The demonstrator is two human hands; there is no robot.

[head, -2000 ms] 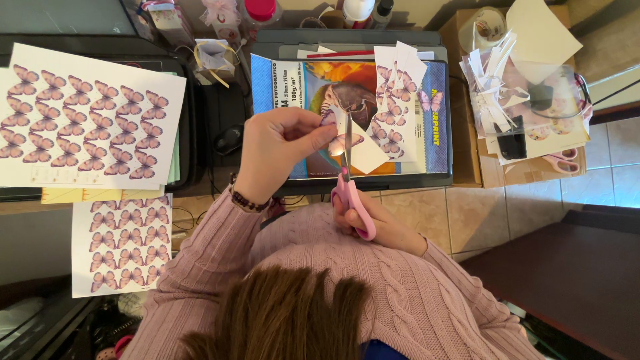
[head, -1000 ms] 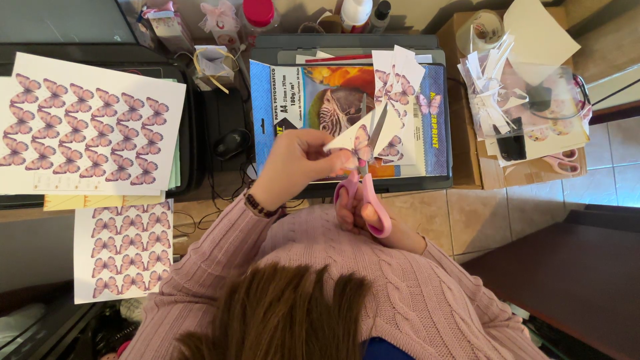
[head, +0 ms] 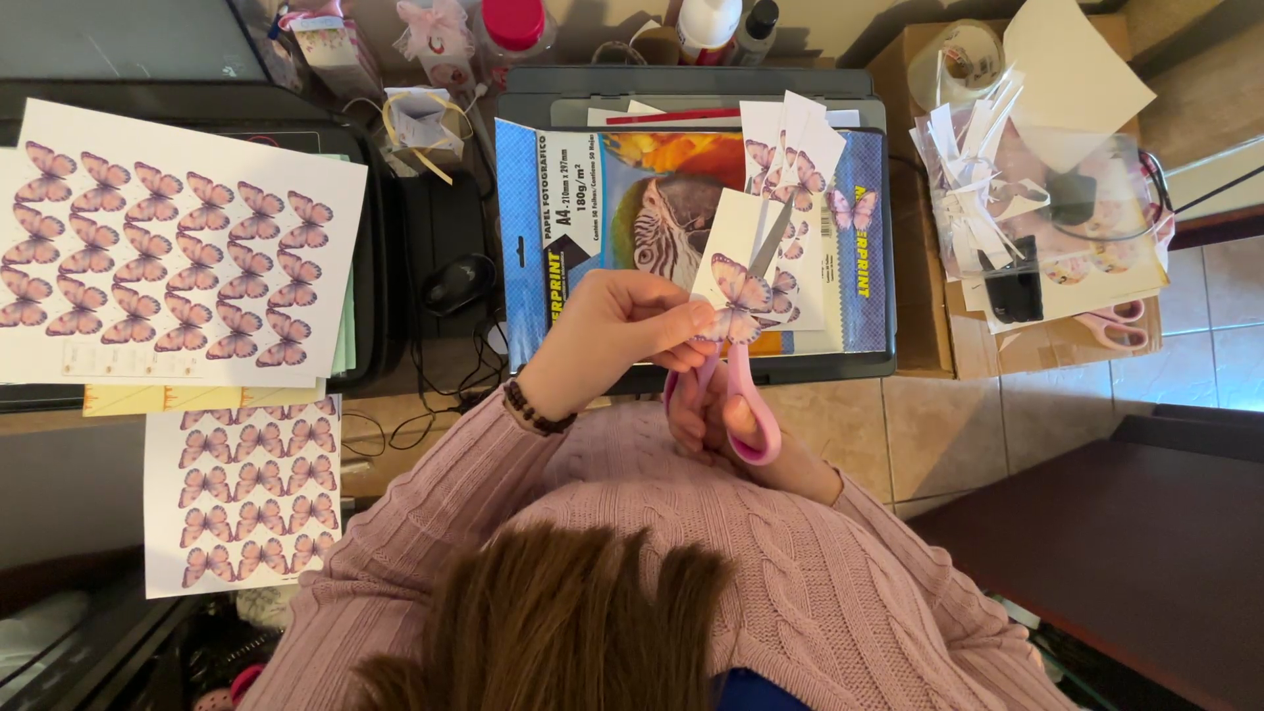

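My left hand (head: 632, 331) pinches a piece of white paper printed with a pink butterfly (head: 733, 296) between thumb and fingers. In my right hand (head: 726, 420) are pink-handled scissors (head: 752, 420), blades pointing up and away across the paper piece; part of the blades is hidden behind it. Beneath both lies a blue photo paper pack (head: 523, 227) with a parrot picture. On the pack's right part rest several white paper strips (head: 815, 138) with butterflies and a single cut-out butterfly (head: 853, 208).
Printed butterfly sheets (head: 341, 197) lie on a black device at left, with another sheet (head: 163, 494) lower down. A black mouse (head: 459, 284) sits beside cables. At right, a cardboard box (head: 904, 326) bears a clear bag (head: 1086, 227) with paper scraps, a tape roll (head: 956, 64) and other pink-handled scissors (head: 1116, 326).
The butterfly piece has turned in my left hand, and its printed wings now show more fully. My right hand still holds the scissors, whose blades have shifted relative to the paper.
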